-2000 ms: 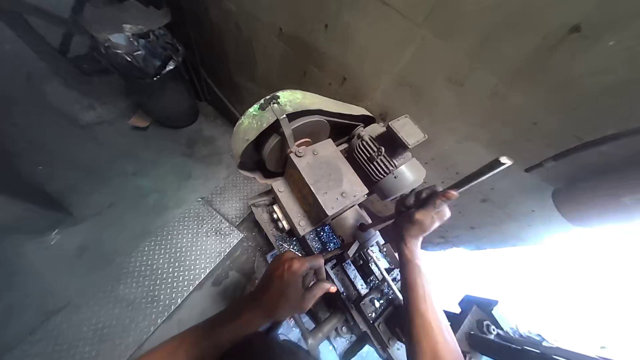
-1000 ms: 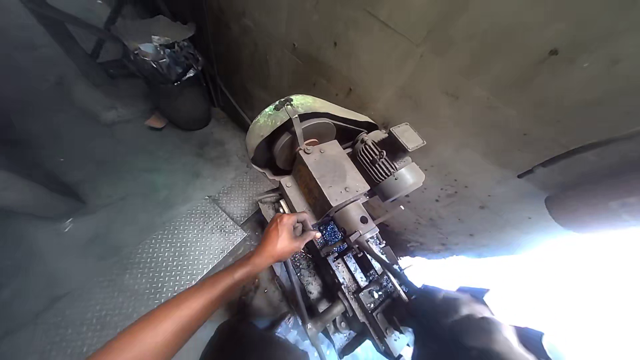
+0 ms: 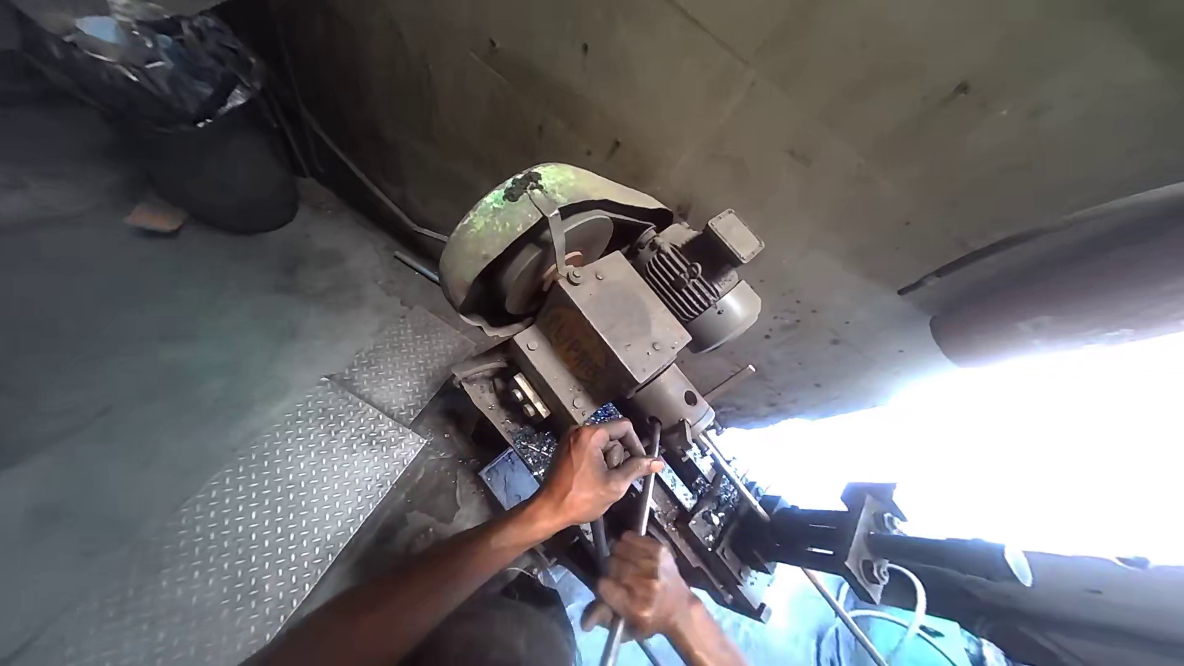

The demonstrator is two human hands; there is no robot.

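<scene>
A belt-driven machine with a metal gearbox housing [image 3: 624,319] stands in the middle, its electric motor [image 3: 698,282] at the right and a worn pulley guard [image 3: 555,199] behind. Below the housing is a round spindle head [image 3: 673,402]. A metal rod [image 3: 645,504] runs from a hole in this head down toward me. My right hand [image 3: 643,587] is closed around the rod's lower part. My left hand [image 3: 601,467] is at the rod's upper part, thumb and fingers against it; whether it grips is unclear. Metal chips [image 3: 535,449] lie on the machine bed beside my left hand.
Diamond-plate flooring [image 3: 268,509] lies at the left. A dark bin [image 3: 222,171] with a plastic liner stands at the upper left, near a flat brown piece [image 3: 155,217]. A wall [image 3: 832,139] rises behind the machine. Dark bar-shaped metal parts [image 3: 823,536] extend at the lower right.
Two seconds ago my right hand held a bar up at the right of the machine; now it is low, on the rod at the spindle head. My left hand has moved to the rod. The view is closer.
</scene>
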